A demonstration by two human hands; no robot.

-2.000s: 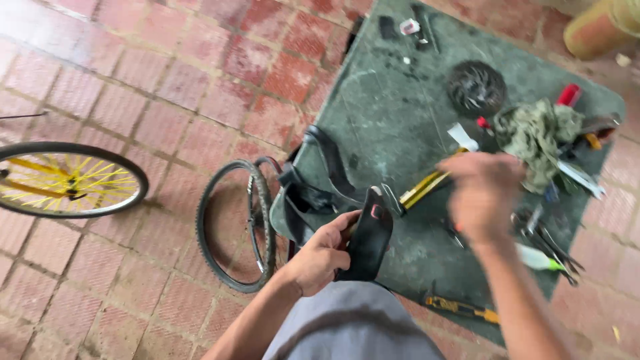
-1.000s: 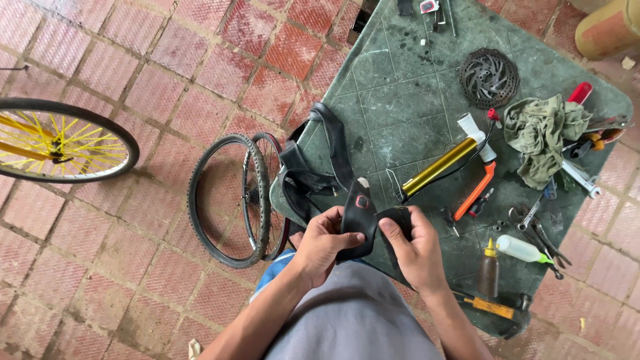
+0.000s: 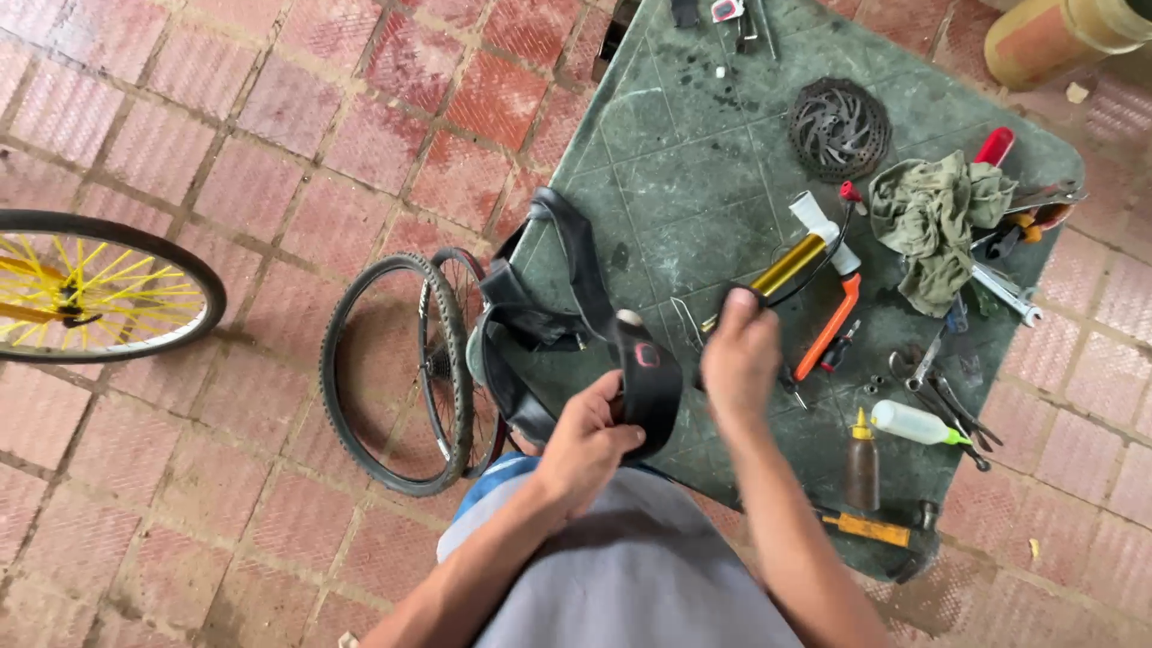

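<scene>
A black rubber inner tube point(image 3: 576, 252) hangs in loops over the left corner of the green table. My left hand point(image 3: 589, 441) grips a flattened part of it, which shows a red-ringed mark and a pale spot at the fold. My right hand point(image 3: 742, 360), slightly blurred, is closed on a small dark piece whose kind I cannot tell, apart from the tube. Just beyond this hand lies a hand pump with a gold barrel point(image 3: 789, 264) and an orange handle point(image 3: 828, 328). A small screwdriver point(image 3: 839, 349) rests beside the handle.
The green table point(image 3: 702, 198) bears a brake disc point(image 3: 839, 129), a crumpled cloth point(image 3: 940, 216), wrenches point(image 3: 1003, 292), a white bottle point(image 3: 909, 421), a brown bottle point(image 3: 862, 472) and a hammer point(image 3: 868, 529). A bicycle tyre point(image 3: 333, 378), a wheel point(image 3: 426, 360) and a yellow-spoked wheel point(image 3: 216, 297) stand left.
One second ago both my hands were together at the tube. Now my right hand is apart from it, farther right near the pump, while my left hand still holds the tube.
</scene>
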